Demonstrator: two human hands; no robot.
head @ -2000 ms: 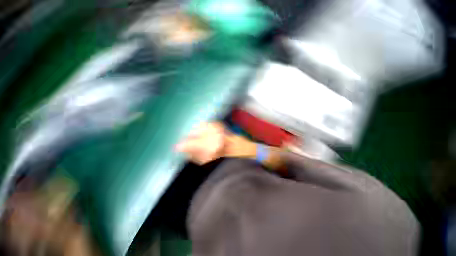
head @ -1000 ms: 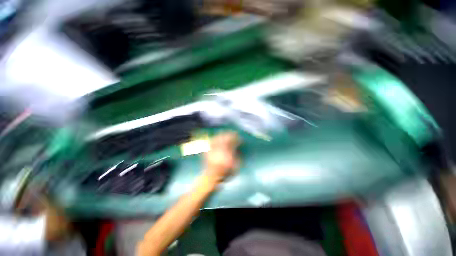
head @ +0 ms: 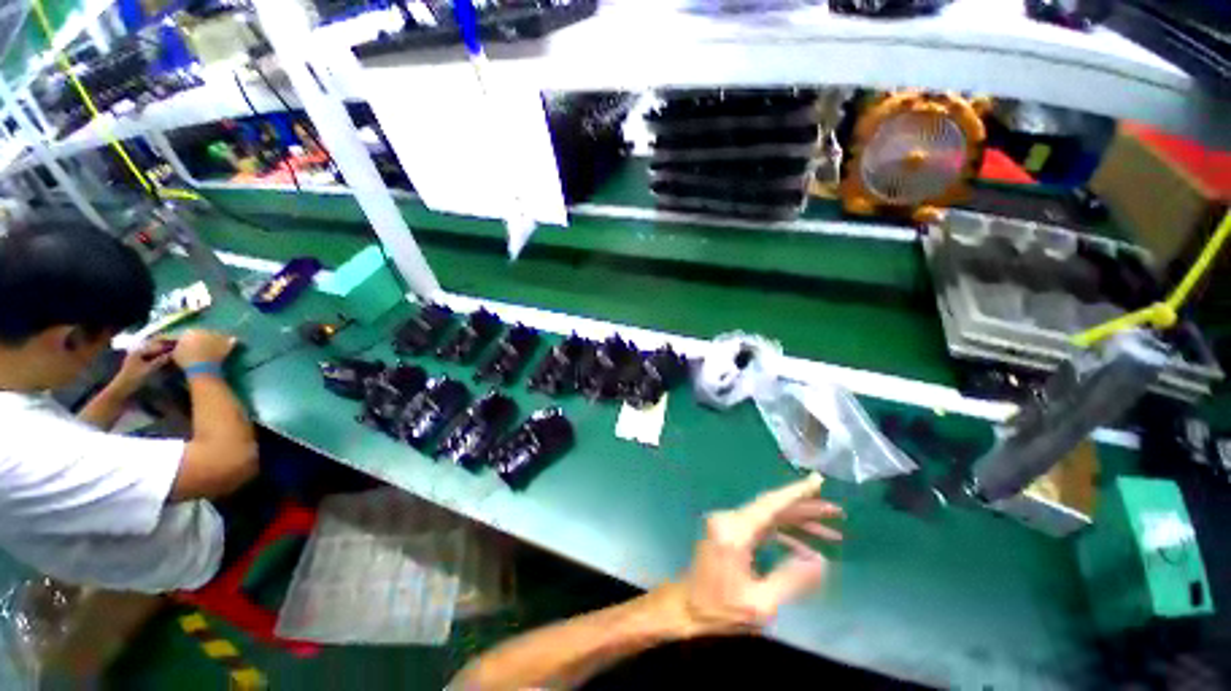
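My left hand (head: 756,560) is bare, its fingers apart and empty, above the front of the green bench mat (head: 601,506). My right hand is not in view. Black device housings (head: 533,446) stand in two rows to the left. A small pale paper slip (head: 640,421) lies beside them. A clear plastic bag (head: 837,429) lies beyond my hand, with a crumpled whitish bag (head: 733,370) next to it. Small black parts (head: 925,466) are scattered right of the bags. The grey electric screwdriver (head: 1067,419) hangs tilted at the right.
A small open carton (head: 1060,493) and a green box unit (head: 1147,554) stand at the right. Another person (head: 95,446) works at the left. Grey trays (head: 1067,290) and an orange fan (head: 918,155) are behind. A clear compartment tray (head: 385,574) lies below the bench.
The view has swung and is sharper, now showing the rows, bags and screwdriver. My left hand now shows with fingers spread, farther right of the paper slip.
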